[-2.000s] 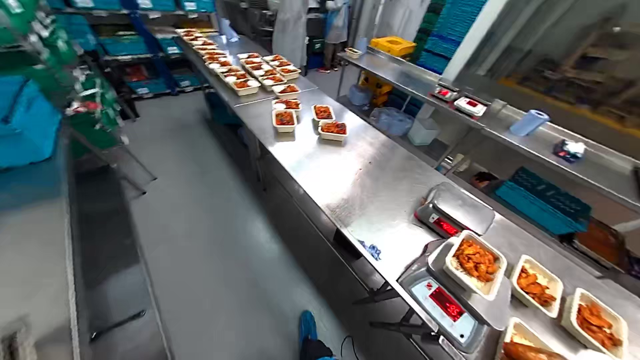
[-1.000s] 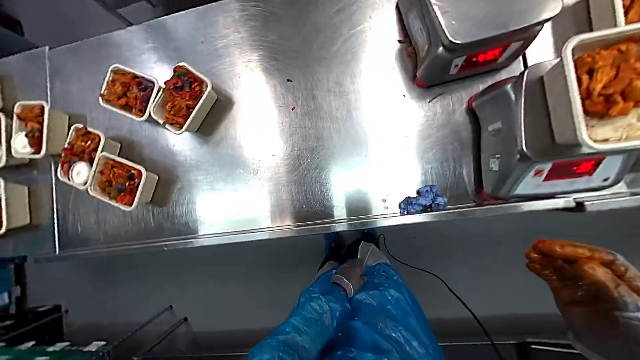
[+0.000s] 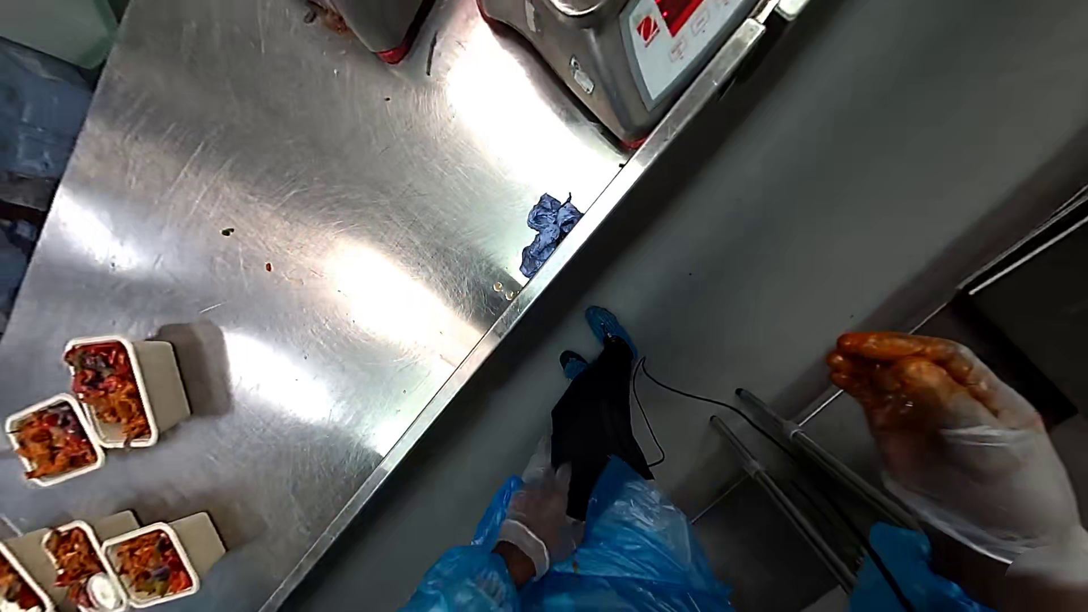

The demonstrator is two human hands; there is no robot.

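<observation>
My right hand [image 3: 943, 425], in a clear glove smeared with orange sauce, is raised over the floor at the right. Its fingers are bent together, and no object shows in it. My left hand [image 3: 544, 510], also gloved, hangs low against the blue plastic apron [image 3: 654, 552] beside my dark-clad leg; its fingers are blurred. On the steel table [image 3: 340, 195] a crumpled blue cloth or paper [image 3: 548, 231] lies at the near edge, closest to neither hand. Trays of food, among them one tray [image 3: 110, 391], stand at the lower left.
A scale [image 3: 612, 51] with a lit red display stands at the table's edge, beside a second scale [image 3: 374, 21]. Metal legs or bars [image 3: 790, 476] and a black cable [image 3: 680, 391] are near the floor. A metal frame edge [image 3: 1028, 246] runs at the right.
The view has turned strongly. The right hand, at the frame's right edge one second ago, now shows more fully over the floor. Trays and the crumpled blue piece look undisturbed.
</observation>
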